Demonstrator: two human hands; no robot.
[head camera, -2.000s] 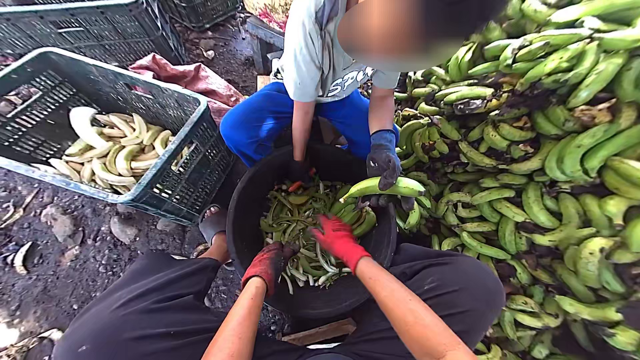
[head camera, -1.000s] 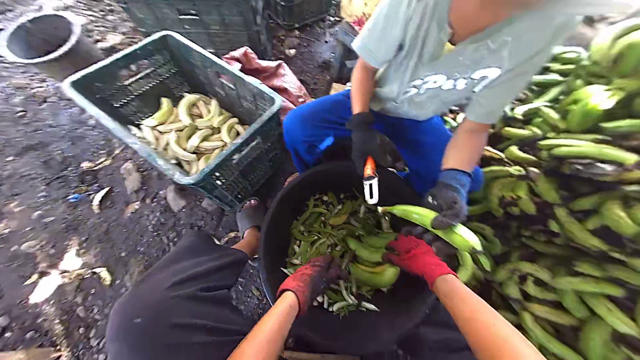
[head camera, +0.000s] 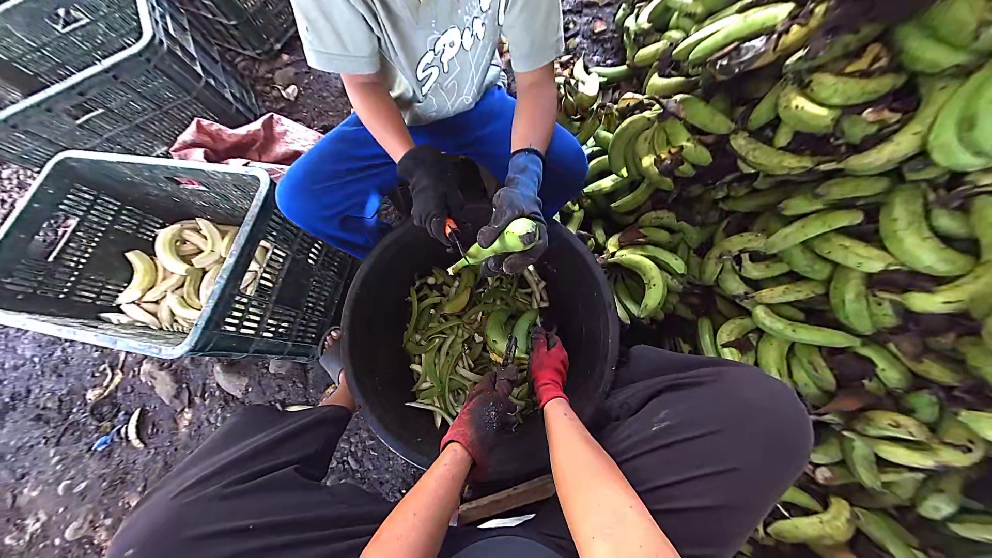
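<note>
Over a black tub (head camera: 358, 364) of green peels (head camera: 442, 341), my left hand (head camera: 484, 415), in a dirty red glove, grips a dark slim tool (head camera: 509, 351), probably a peeling knife. My right hand (head camera: 549, 366), also red-gloved, holds a green plantain (head camera: 524, 329) close beside the tool's tip. Another green plantain (head camera: 497, 332) lies just left of it. Across the tub, a co-worker's gloved hands (head camera: 434, 194) hold an orange-handled knife (head camera: 454, 232) against a partly peeled green plantain (head camera: 508, 239). My fingertips are partly hidden by the gloves and fruit.
A green plastic crate (head camera: 267, 186) with peeled plantains (head camera: 186, 271) stands at the left, with more crates (head camera: 116, 93) behind it. A red cloth (head camera: 244, 141) lies beyond its corner. A large heap of green plantains (head camera: 806, 232) fills the right side. The co-worker sits opposite.
My right hand has moved from the co-worker's side of the pile to a plantain lower in the tub. The dark tool now shows in my left hand. The view has swung.
</note>
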